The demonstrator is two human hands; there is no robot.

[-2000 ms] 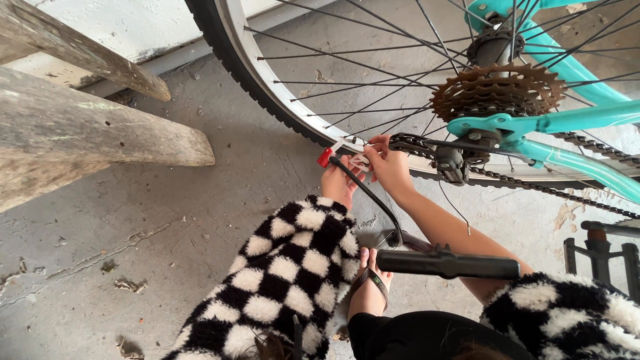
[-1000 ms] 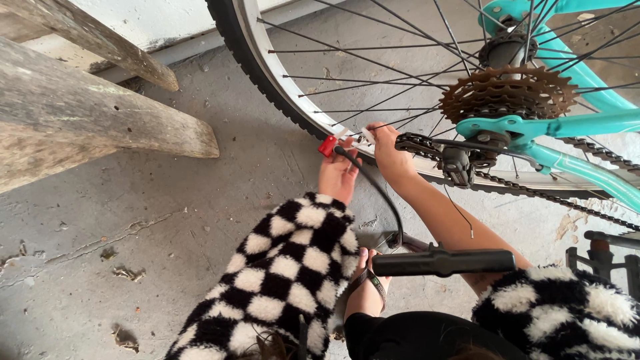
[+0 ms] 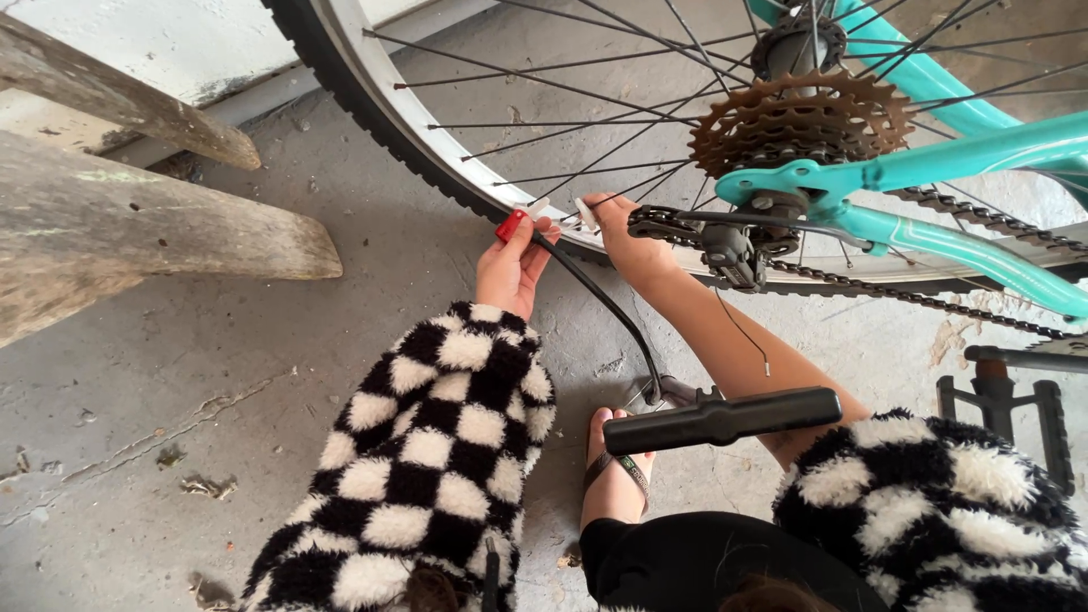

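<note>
My left hand (image 3: 510,265) grips a red pump head (image 3: 512,227) by the rim (image 3: 408,140) of a bicycle's rear wheel. A black hose (image 3: 605,302) runs from the pump head down to a floor pump, whose black handle (image 3: 722,419) lies below my forearms' reach. My right hand (image 3: 625,229) is at the rim just right of the left hand, beyond the derailleur, with a small white piece (image 3: 586,213) at its fingertips. Whether the pump head sits on the valve cannot be told.
The turquoise frame (image 3: 960,157), rusty cassette (image 3: 799,119), derailleur (image 3: 735,251) and chain (image 3: 926,297) are close to my right arm. A loose cable end (image 3: 767,367) hangs over that arm. Wooden legs (image 3: 170,229) stand at left. My sandalled foot (image 3: 616,476) is beside the pump; a pedal (image 3: 1007,399) is at right.
My right hand has drawn a little to the right, away from the left hand and the pump head. The left hand still holds the red pump head near the rim.
</note>
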